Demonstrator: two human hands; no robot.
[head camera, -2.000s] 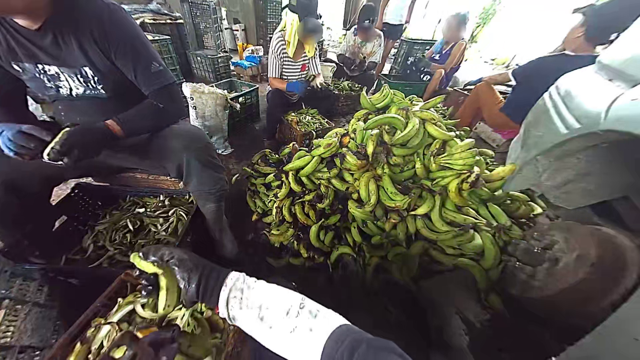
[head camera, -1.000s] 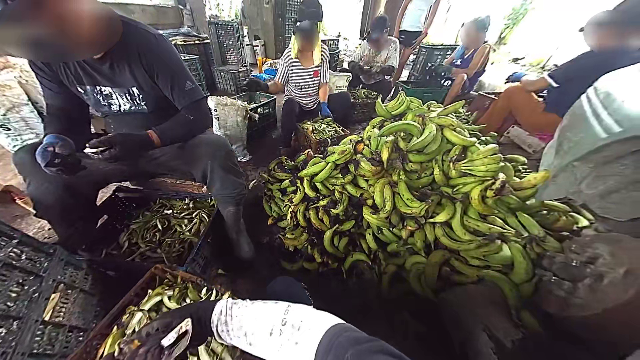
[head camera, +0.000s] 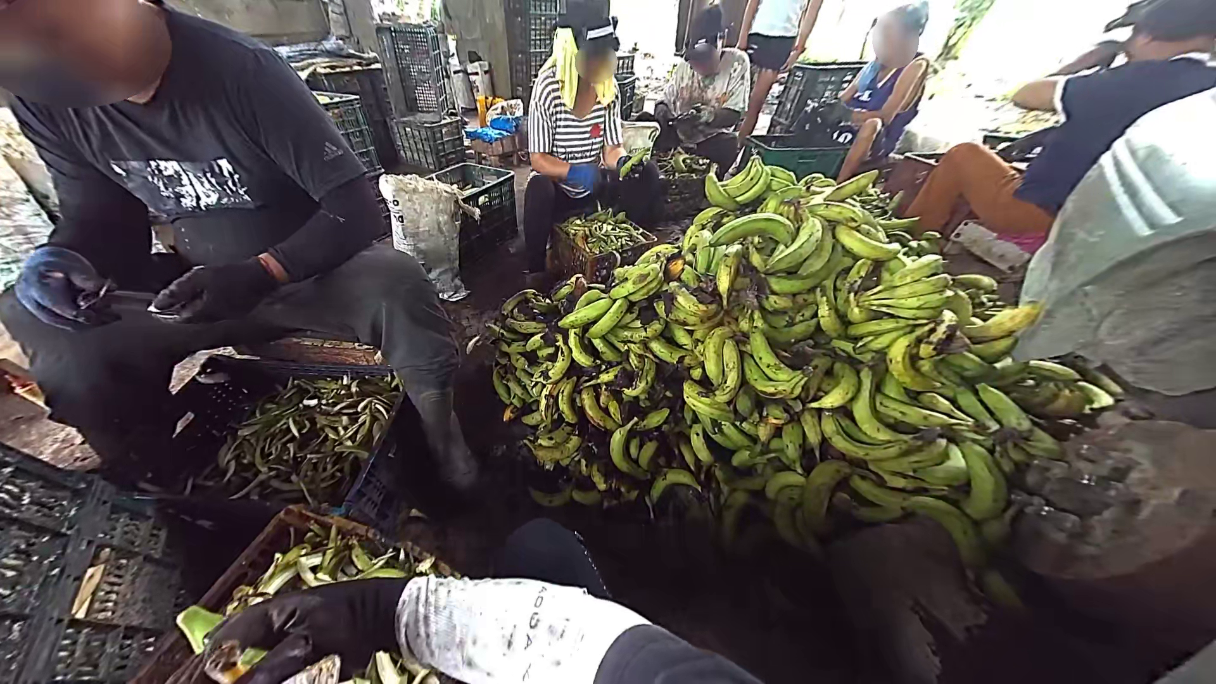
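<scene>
My left hand (head camera: 304, 617), in a dark glove with a white sleeve above it, is at the bottom left, over a crate (head camera: 223, 579) of green peels. Its fingers are curled around a piece of green plantain (head camera: 237, 660), partly hidden by the glove. A strip of green peel (head camera: 197, 625) sticks out beside the fingertips. Which hand this is shows only from the forearm coming in from the bottom centre, so left or right is uncertain. My other hand is not visible. A large heap of green plantains (head camera: 760, 351) lies on the dark ground ahead.
A co-worker in dark gloves sits at the left behind a crate of peels (head camera: 304, 437). Black plastic crates (head camera: 85, 570) stand at the lower left. Other people sit behind the heap, near a woven sack (head camera: 423, 228) and more crates. A person in grey is close on the right.
The curved green plantain piece held up by the gloved hand two seconds ago is no longer raised. That hand has come down lower over the crate of peels.
</scene>
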